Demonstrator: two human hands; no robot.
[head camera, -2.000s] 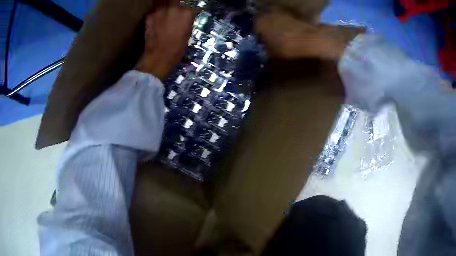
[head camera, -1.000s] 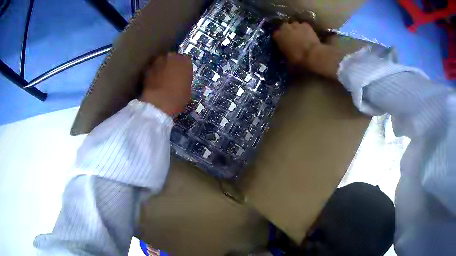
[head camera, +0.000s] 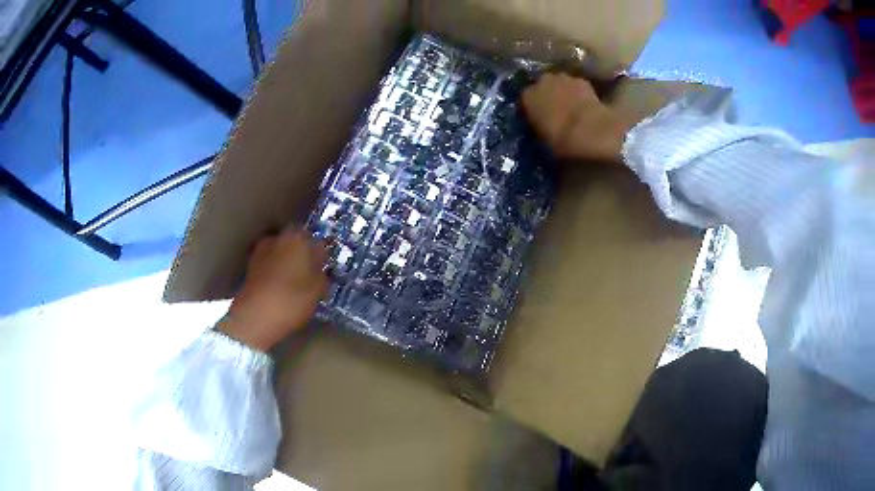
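A shiny clear blister tray (head camera: 427, 206) with rows of dark pieces and silver-white patches lies in an open brown carton (head camera: 595, 297). My left hand (head camera: 283, 283) is at the tray's lower left edge, its fingertips hidden at the edge. My right hand (head camera: 573, 117) is at the tray's upper right edge, its fingers bent down between tray and carton wall. Whether either hand grips the tray cannot be told. Clear film (head camera: 547, 55) shows at the carton's far side.
Black metal furniture legs (head camera: 144, 201) stand at the upper left. Clear trays (head camera: 697, 297) lie on the floor right of the carton. A red object (head camera: 796, 17) is at the top right. My dark-clothed knee (head camera: 705, 422) is at the bottom right.
My left hand has moved down along the tray's left edge, towards its near corner. My right hand has stayed near the upper right edge. The view has shifted, showing more of the tray.
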